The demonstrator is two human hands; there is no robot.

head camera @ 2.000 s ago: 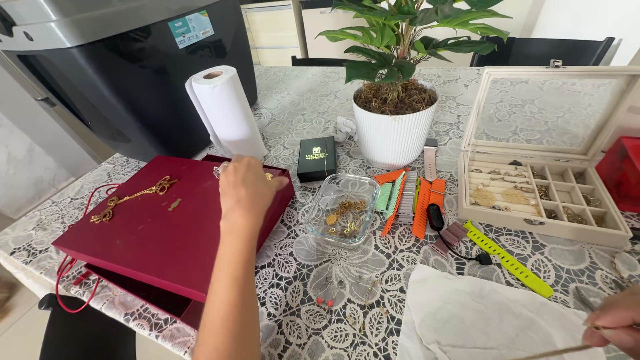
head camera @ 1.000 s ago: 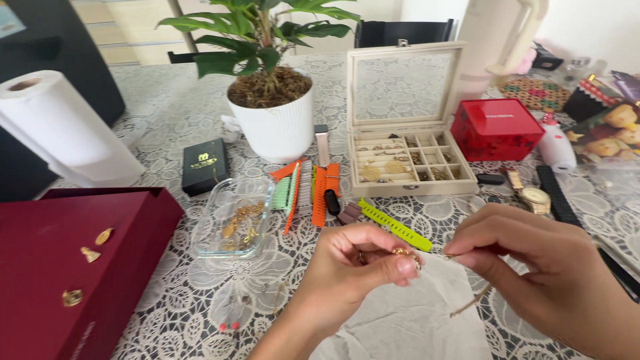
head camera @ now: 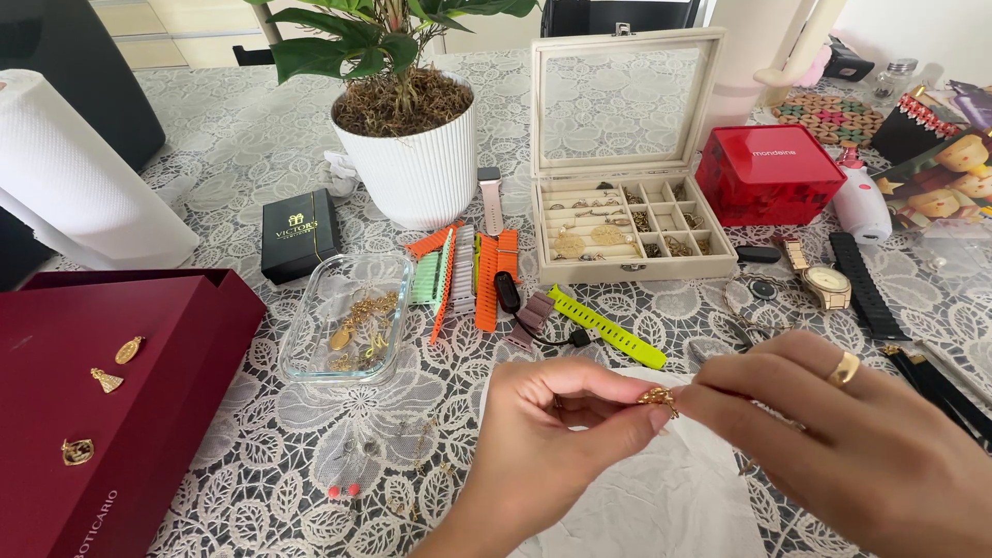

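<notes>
Between the thumb and fingers of my left hand (head camera: 566,442) is a small bunch of gold chain jewelry (head camera: 659,398). My right hand (head camera: 837,442), with a gold ring on one finger, meets it there; its fingertips touch or almost touch the chain, and whether they pinch part of it is hidden. A white cloth or paper (head camera: 651,496) lies under both hands. Left of them stands a glass dish (head camera: 288,353) with gold chains. Gold pendants, one an oval medal (head camera: 129,350), lie on the dark red box (head camera: 178,364). Small earrings with coral-red beads (head camera: 343,490) rest on the lace tablecloth.
Beyond my hands are watch straps (head camera: 487,283), a lime strap (head camera: 608,327), a mirrored jewelry box (head camera: 635,271), a potted plant (head camera: 411,155) and a small black box (head camera: 298,235). A red box (head camera: 771,174) and a gold watch (head camera: 826,288) are on the right, a paper towel roll (head camera: 85,170) on the left.
My left hand has moved from the dark red box to above the white sheet and now holds gold chain jewelry. The chain jewelry that lay on the box is gone from it. The view has shifted right.
</notes>
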